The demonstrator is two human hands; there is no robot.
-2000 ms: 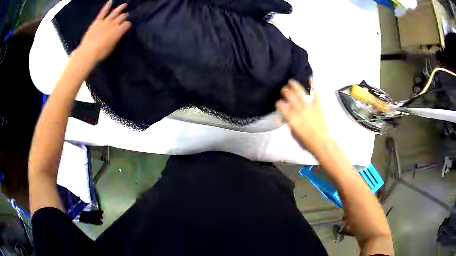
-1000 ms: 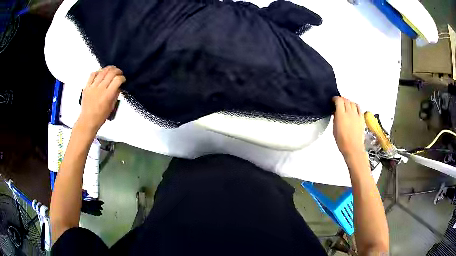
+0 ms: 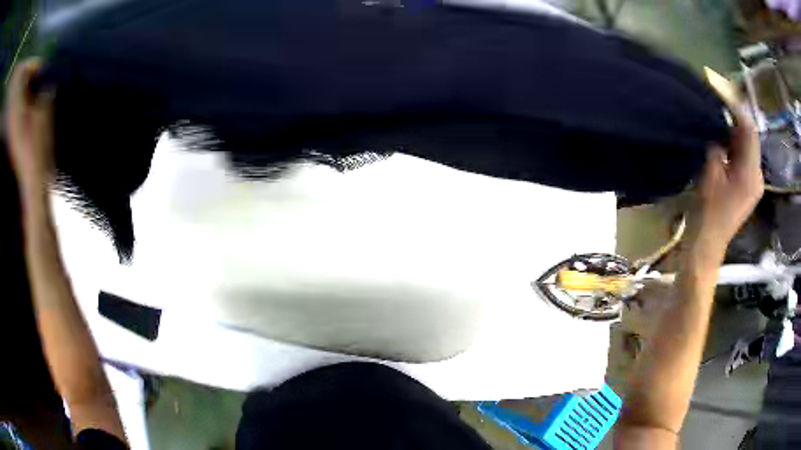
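A black lace-edged skirt (image 3: 378, 88) is stretched wide between my hands above the far part of the white ironing table (image 3: 351, 211). It is blurred by motion. My left hand (image 3: 33, 110) grips its left end at the picture's left side, partly blurred. My right hand (image 3: 733, 171) grips its right end. The lace edge hangs toward me, and a piece of cloth droops lower at the left. The steam iron (image 3: 587, 286), with a yellow-orange handle, rests on the table's right edge, touched by neither hand.
The pale padded pressing arm (image 3: 351, 323) lies near my body. A small black patch (image 3: 130, 315) is on the table at near left. A blue plastic crate (image 3: 580, 422) stands below the right front edge. A white-covered hose (image 3: 733, 273) trails right from the iron.
The skirt has been lifted off the pressing arm and spread wider and farther away. Both hands have moved up and apart with it. The pressing arm, black patch and whole iron now show.
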